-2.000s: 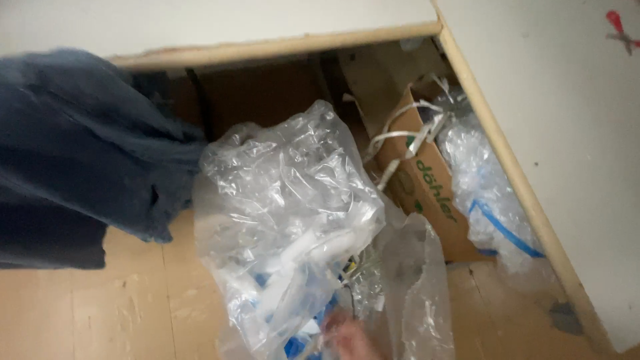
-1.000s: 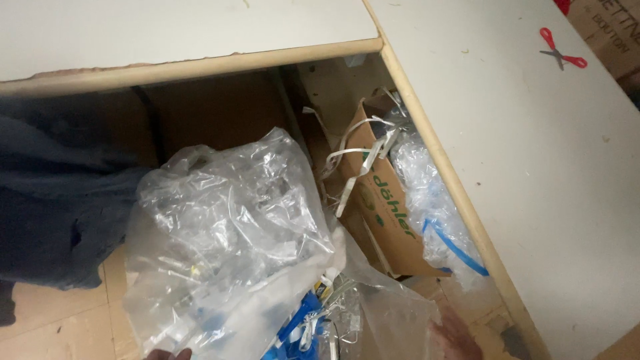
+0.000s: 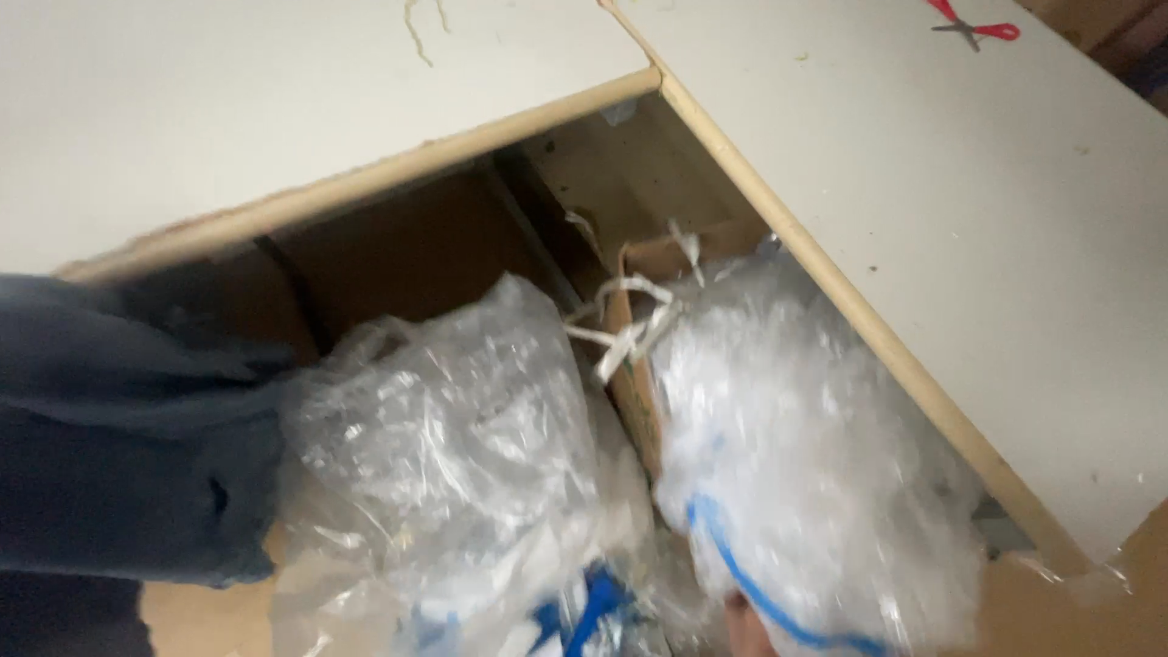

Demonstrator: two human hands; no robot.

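At the bottom edge, part of my right hand [image 3: 748,628] shows against the lower left side of a blurred clear plastic bundle [image 3: 803,420] with a blue strip. Most of this hand is hidden, so its grip cannot be made out. My left hand is out of view. To the left of the bundle stands a large clear plastic bag [image 3: 456,411], crumpled at its top, with white and blue material [image 3: 593,607] low down in it. Behind and beside the bundle is a cardboard box [image 3: 637,401], with white straps [image 3: 639,333] hanging over its edge.
Two white tabletops [image 3: 274,109] with wooden edges [image 3: 776,214] meet above the floor space. Red-handled scissors [image 3: 967,29] lie open on the right one. Dark blue cloth [image 3: 137,438] hangs at the left. Brown cardboard [image 3: 205,620] covers part of the floor.
The blue-striped plastic bundle has come up and toward me from the box and now covers much of its printed side. Fingers seen at the left bag's lower left edge are out of view.
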